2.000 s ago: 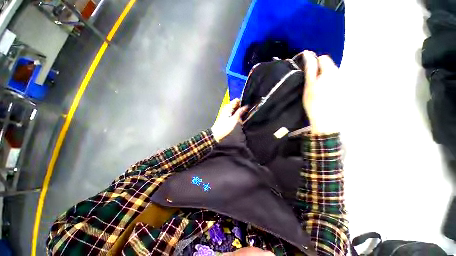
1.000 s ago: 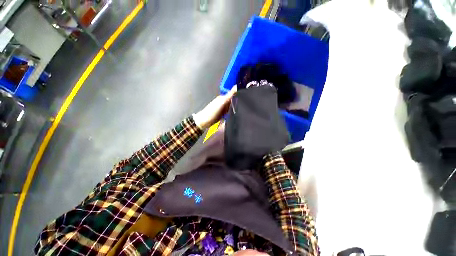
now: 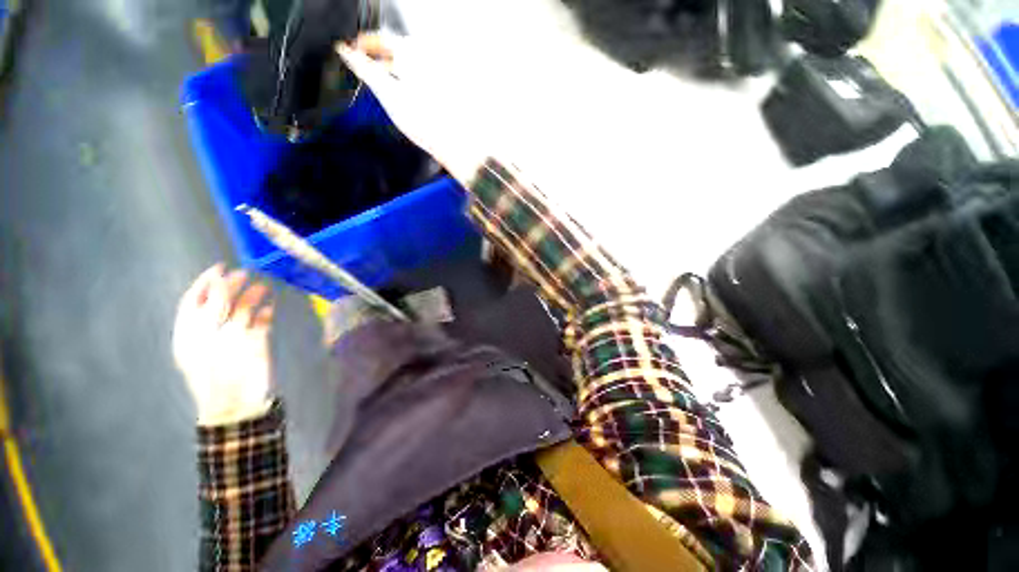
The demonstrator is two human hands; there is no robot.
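Note:
A black fabric bag (image 3: 300,69) is held up by my right hand (image 3: 374,56) at the top, above the far side of the blue tote. My right arm reaches forward along the white table's edge. My left hand (image 3: 229,330) is off the bag, to the left of the tote's near corner, with its fingers apart and nothing seen in it. The hand is somewhat blurred.
The blue plastic tote (image 3: 386,229) holds black pieces (image 3: 335,179). A narrow pale rod (image 3: 318,259) slants at its near edge. The white table (image 3: 637,168) bears piled black bags (image 3: 894,324) at the right and top. A thin black loop (image 3: 684,299) lies beside the nearest bag.
The view has swung to the right. The bag has moved from over my lap to above the tote's far side in my right hand. My left hand has let go of it.

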